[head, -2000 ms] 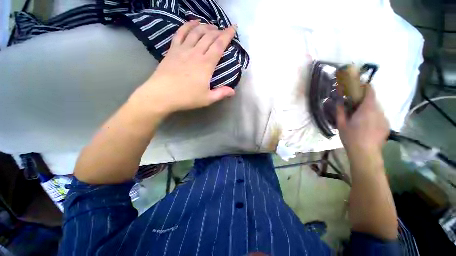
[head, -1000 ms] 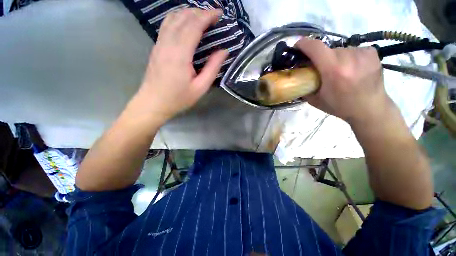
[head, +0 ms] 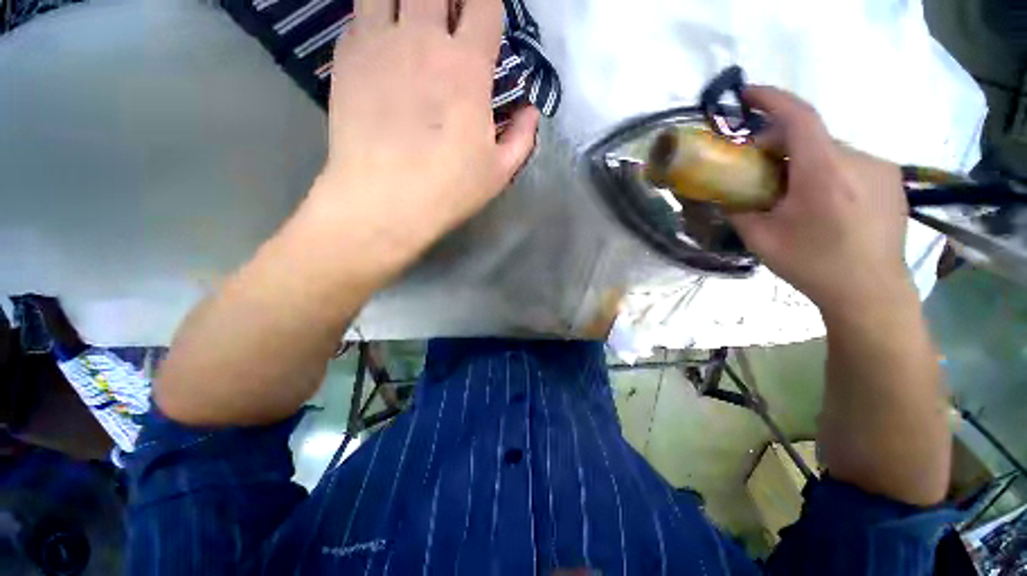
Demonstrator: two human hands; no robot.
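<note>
The dark garment with white stripes (head: 298, 36) lies on the pale pressing board (head: 146, 180) at the top left, partly cut off by the picture's top edge. My left hand (head: 422, 113) lies palm down over the garment and hides much of it; its fingertips run up to the top edge. My right hand (head: 828, 191) grips the tan wooden handle of the steam iron (head: 676, 208), right of the garment and apart from it. The iron's tip points left. It is slightly blurred, and I cannot tell if it touches the cloth below.
White cover cloth (head: 743, 315) with brownish stains lies under the iron. A dark hose (head: 969, 194) trails from the iron to the right edge. Metal table legs (head: 732, 388) and a cardboard box (head: 777, 489) show below. A white cloth with coloured marks (head: 104, 388) hangs at lower left.
The iron first came left to the garment's edge, then moved back right, off it. My left hand lifted and now lies on the garment again. The garment shows higher in view.
</note>
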